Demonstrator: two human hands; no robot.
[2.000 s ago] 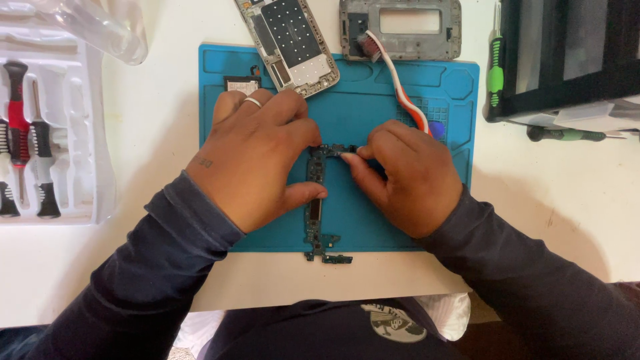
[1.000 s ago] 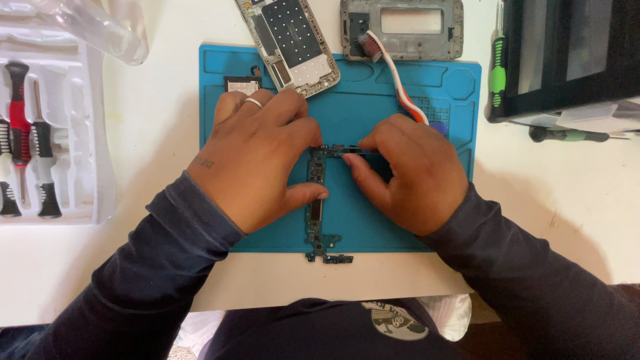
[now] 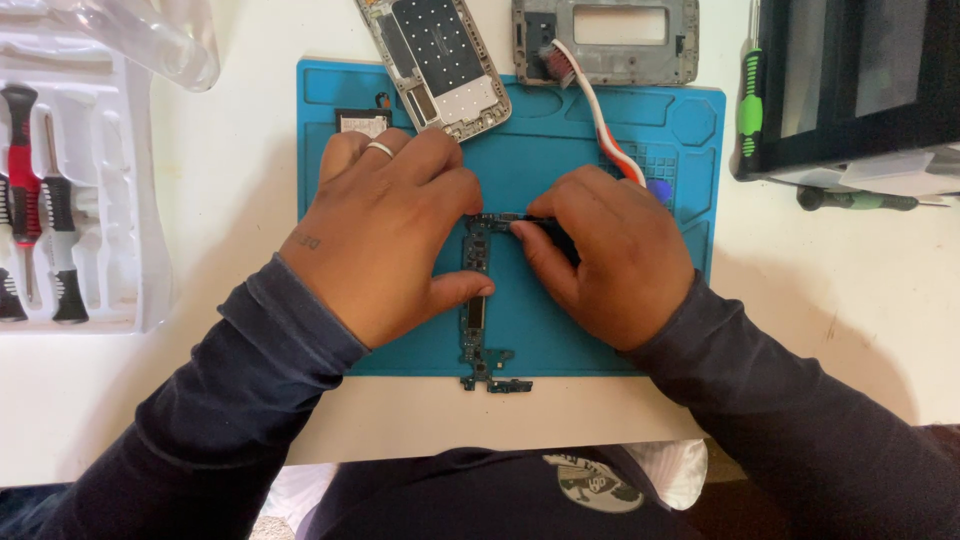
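Note:
A phone's circuit board (image 3: 475, 322) lies on a blue silicone repair mat (image 3: 420, 364), its lower end reaching past the mat's front edge. My left hand (image 3: 390, 225) rests over its left side, index fingertip at the top corner and thumb on the long part. My right hand (image 3: 611, 255) pinches the top arm's right end between thumb and index finger; a dark thin thing shows under that hand, too hidden to name. Beyond my left fingers lie a phone battery (image 3: 364, 121) and a phone mid-frame (image 3: 439, 64). A toothbrush (image 3: 600, 124) leans from a grey phone frame (image 3: 626, 67) onto the mat.
At the left a white plastic tray (image 3: 154, 292) holds several screwdrivers, one red and black (image 3: 24, 172). Clear plastic packaging (image 3: 169, 45) lies above it. A green and black screwdriver (image 3: 750, 105) and another (image 3: 862, 199) lie beside a black-framed box (image 3: 855, 154) at the right.

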